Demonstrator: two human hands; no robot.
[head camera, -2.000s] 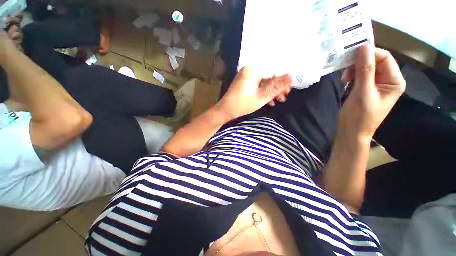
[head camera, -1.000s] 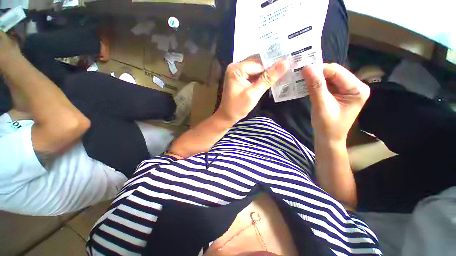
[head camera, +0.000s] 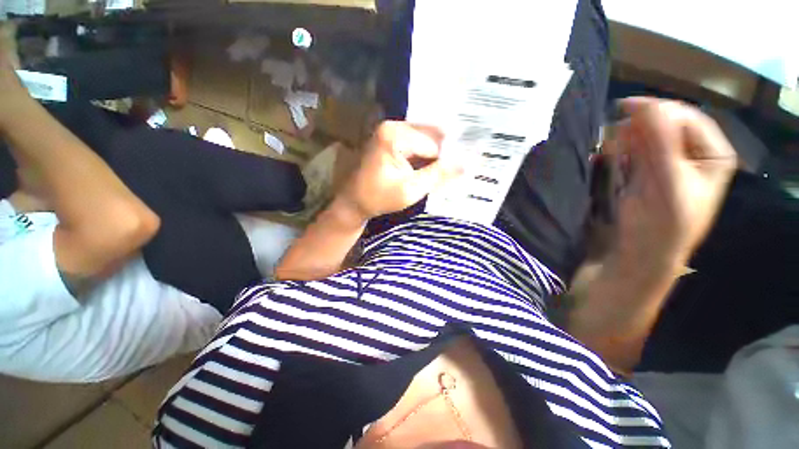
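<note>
A white printed leaflet (head camera: 495, 131) with short dark bars and small grey text lies on my lap, its lower end close to my striped top. A white sheet or stack (head camera: 491, 35) shows beyond it; its far end is cut off by the top edge. My left hand (head camera: 399, 167) grips the leaflet's left edge, with the fingertips partly hidden. My right hand (head camera: 670, 167) is raised to the right of the leaflet, apart from it and blurred. Its fingers look bent, and I cannot tell whether they hold anything.
A white table (head camera: 718, 31) edge runs along the upper right. A person in a white shirt (head camera: 114, 307) and black trousers sits at the left, with a small white piece (head camera: 42, 85) near their arm. Paper scraps (head camera: 298, 110) litter the tiled floor. Grey cloth shows at the lower right.
My right hand has let go of the leaflet and moved right. The leaflet has come down nearer my top and turned slightly. My left hand has shifted a little left and down.
</note>
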